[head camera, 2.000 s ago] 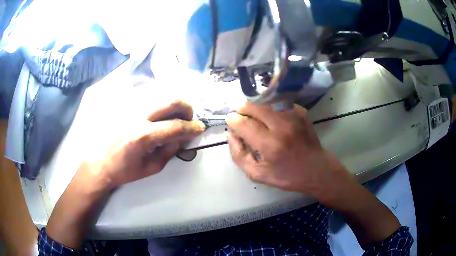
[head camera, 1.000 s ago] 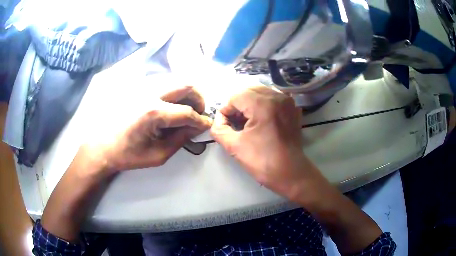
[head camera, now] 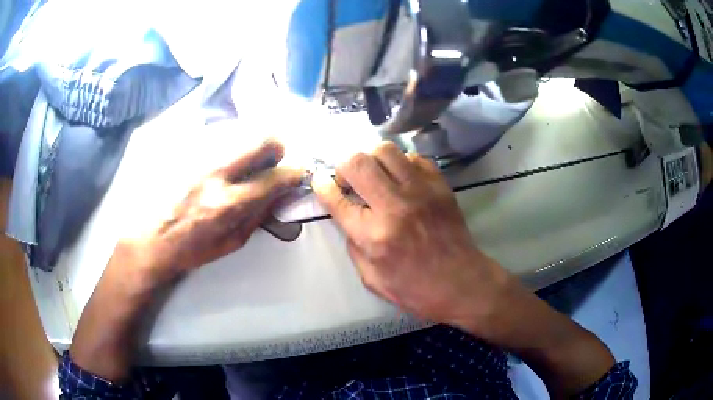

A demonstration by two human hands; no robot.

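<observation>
My left hand [head camera: 215, 207] lies on the white machine bed [head camera: 258, 312], its thumb and forefinger pinching a small grey cloth piece [head camera: 307, 181]. My right hand [head camera: 414, 226] is beside it, its fingertips meeting the left ones at the same small piece, just in front of the needle area. The sewing machine head [head camera: 367, 47] stands above and behind the hands. Fingers and lamp glare hide the presser foot and most of the cloth piece.
A grey garment [head camera: 86, 156] with a gathered edge [head camera: 98, 98] lies at the left. Pale grey cloth [head camera: 489, 121] lies behind the right hand, under the head. A dark seam line [head camera: 547, 173] crosses the bed. A barcode label [head camera: 681, 186] is at the right end.
Both hands have shifted slightly left compared with two seconds ago and their fingertips have come together. The view tilted and shifted in between, then swung back.
</observation>
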